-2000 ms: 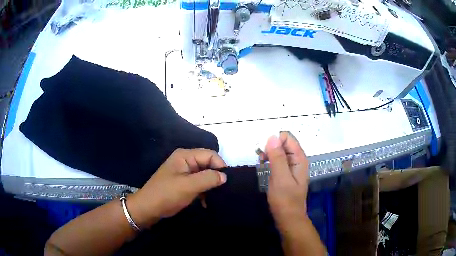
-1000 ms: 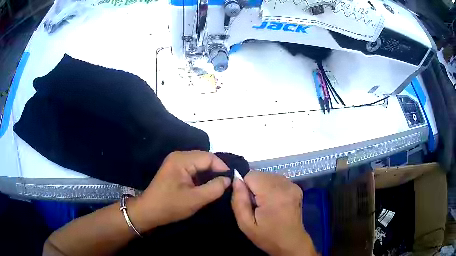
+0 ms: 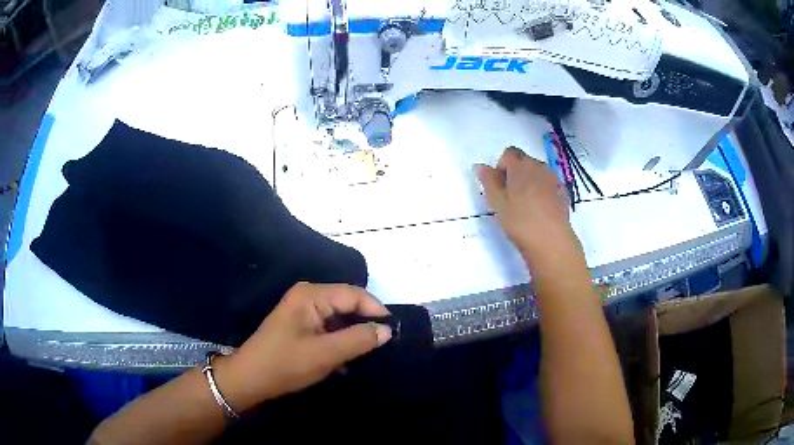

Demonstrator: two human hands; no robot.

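Observation:
A large black cloth panel (image 3: 183,230) lies left of the needle and hangs over the table's front edge. My left hand (image 3: 326,335) pinches the black cloth at the front edge, thumb against fingers. A short black band end (image 3: 411,327) shows just right of those fingertips. My right hand (image 3: 522,195) is raised over the table, away from the cloth, left of the thin pink and blue sticks (image 3: 560,161). Its fingers are bent and blurred; whether something small is between them cannot be told.
The white sewing machine head (image 3: 514,74) with the presser foot area (image 3: 335,130) stands at the back. A cardboard box (image 3: 757,356) with black pieces is at the lower right. A plastic bag (image 3: 109,61) lies far left. A measuring scale (image 3: 487,320) runs along the front edge.
My right hand has left the cloth and moved up and right to near the sticks. My left hand still pinches the cloth. The view has shifted slightly.

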